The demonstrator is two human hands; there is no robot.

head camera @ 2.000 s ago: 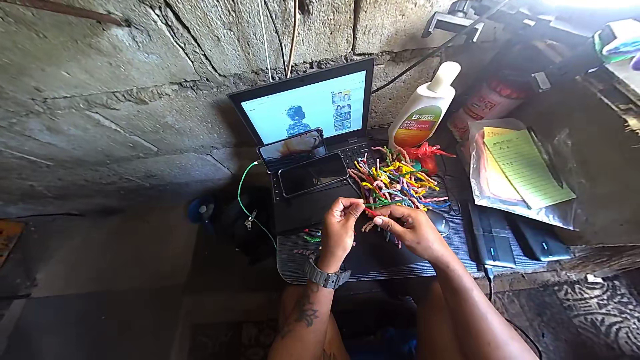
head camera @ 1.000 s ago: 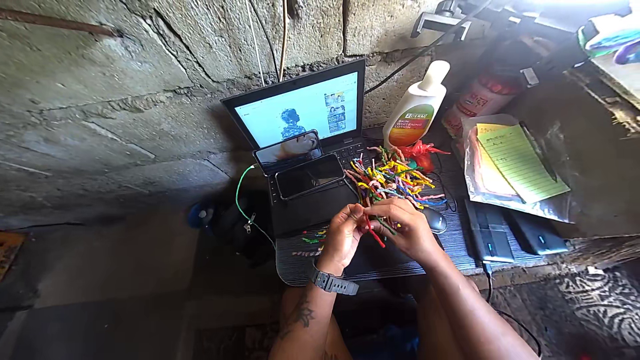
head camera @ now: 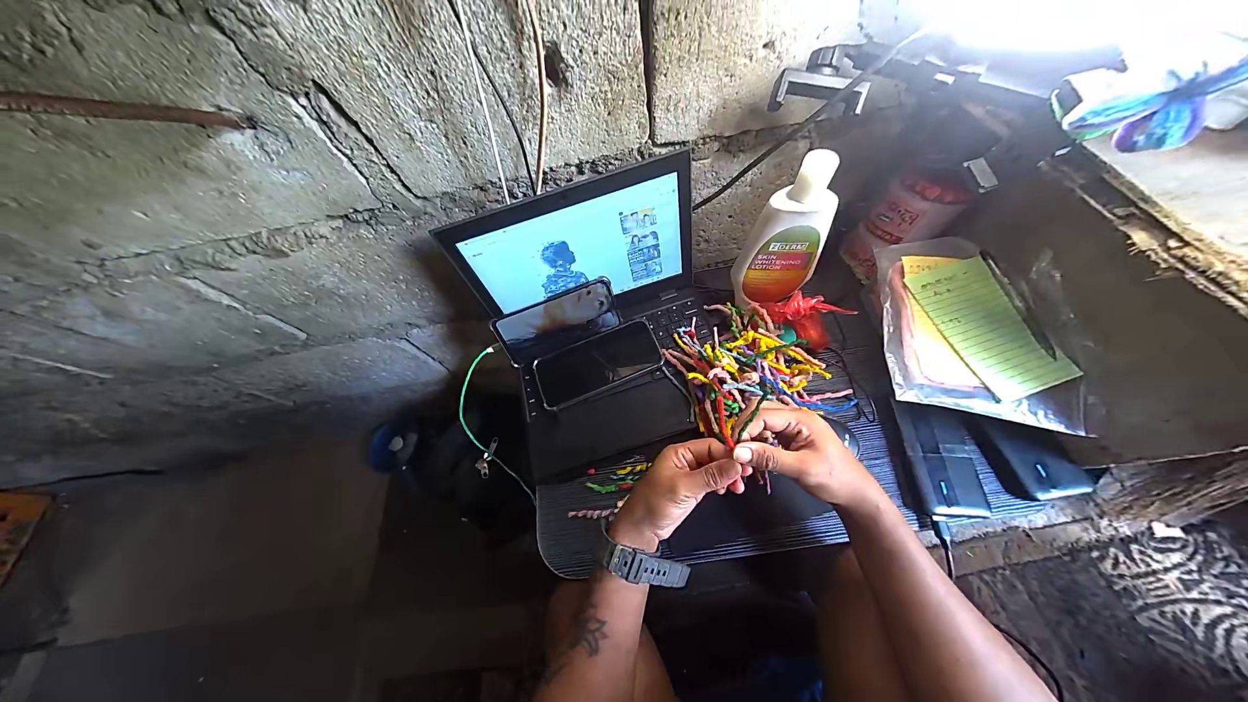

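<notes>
My left hand (head camera: 682, 483) and my right hand (head camera: 801, 456) meet over the near edge of the small table. Their fingertips pinch short twisted cords, with a red strand (head camera: 723, 426) and a dark green one standing up between them. Just beyond lies a loose pile of short multicoloured cords (head camera: 760, 366), partly on the laptop's keyboard. A few more cord pieces, green (head camera: 611, 487), yellow and pink, lie left of my left hand. How the pinched strands are joined is hidden by the fingers.
An open laptop (head camera: 585, 234) carries two smartphones (head camera: 599, 364). Behind the pile stands a lotion bottle (head camera: 785, 244) beside a red plastic bag (head camera: 807, 317). On the right are a clear pouch with a yellow notepad (head camera: 994, 331) and two dark devices (head camera: 941, 468). A block wall rises behind.
The red strand hung below my fingers one second ago and now points up, away from me. My hands remain together near the table's edge.
</notes>
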